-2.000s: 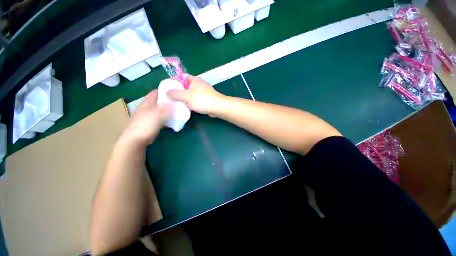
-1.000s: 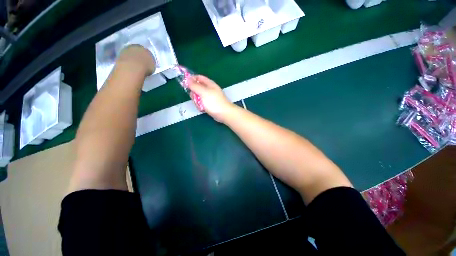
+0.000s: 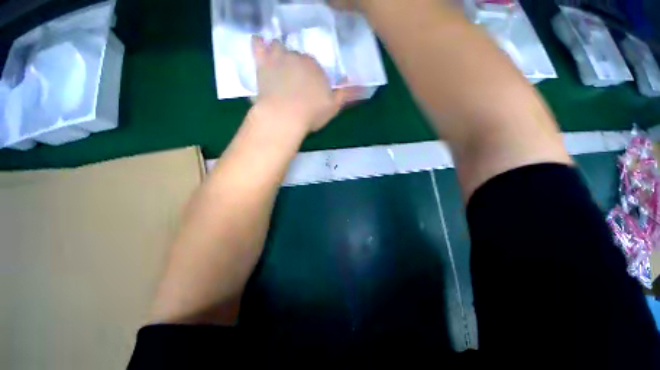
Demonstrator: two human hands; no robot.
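Observation:
A white blister tray (image 3: 235,69) lies on the green conveyor belt at the top centre, with a white shape in its middle cup. My left hand (image 3: 297,83) is at the tray's front, its fingers spread over the cups and near edge; I see nothing held in it. My right forearm reaches over the tray's right side. My right hand is cut off by the top edge and blurred, so whether it holds the pink bagged accessory cannot be told.
Another tray (image 3: 54,87) is at the left and more trays stand at the upper right (image 3: 521,43). A pale edge rail (image 3: 362,160) borders the belt. A cardboard sheet (image 3: 94,246) covers the left bench. Pink bags (image 3: 637,209) are piled at the far right.
My left hand has moved right with the view's shift and stays at a tray. My right hand has gone from beside the tray up to the picture's top edge. The pink bag no longer shows.

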